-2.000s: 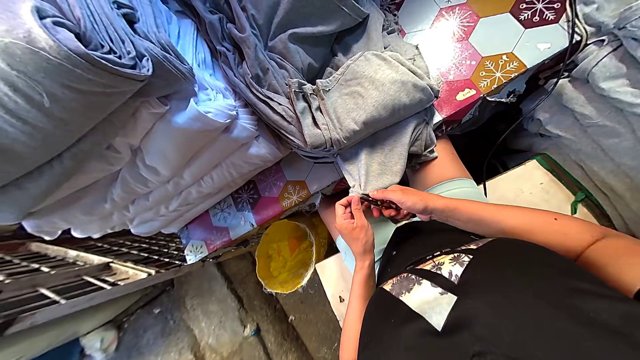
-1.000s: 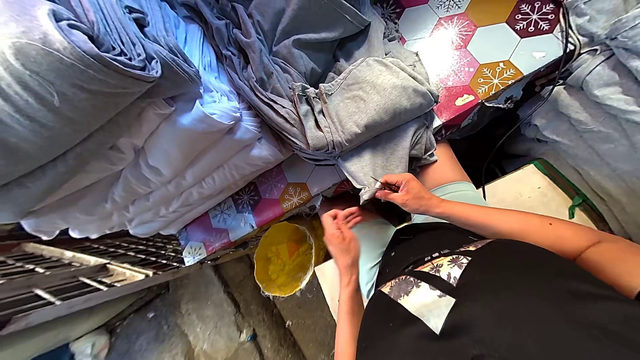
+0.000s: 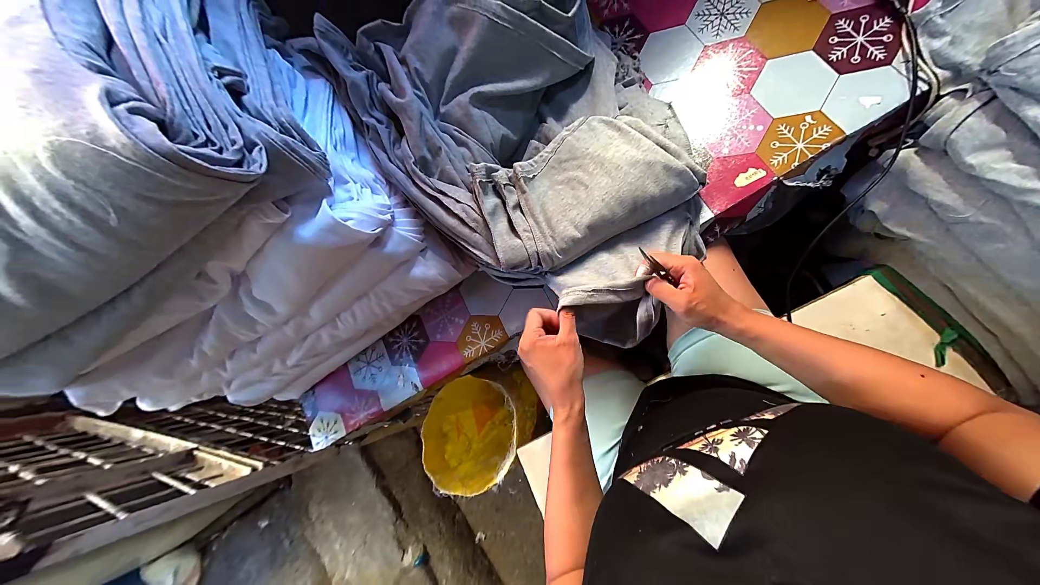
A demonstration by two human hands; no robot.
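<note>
A grey knit garment (image 3: 601, 199) lies partly folded over the table's near edge, its hemmed end hanging toward my lap. My left hand (image 3: 554, 353) pinches the left corner of that hem between thumb and fingers. At the hem's right side, my right hand (image 3: 686, 288) holds small dark thread snips (image 3: 656, 266), their tips pointing up and left, while its fingertips touch the cloth. Whether the snips' blades are apart is unclear. More grey cloth (image 3: 496, 73) is heaped behind the folded part.
Stacked white and grey fabric (image 3: 203, 244) fills the left. The table (image 3: 792, 77) has a hexagon-patterned cover. Below its edge stands a yellow container (image 3: 469, 435), beside a metal grille (image 3: 114, 463). A black cable (image 3: 873, 179) hangs at right, near more grey cloth (image 3: 959, 203).
My left hand was away from the cloth a second ago and now grips the hem corner. My right hand has moved up and right along the hem, and the hem is spread between both hands.
</note>
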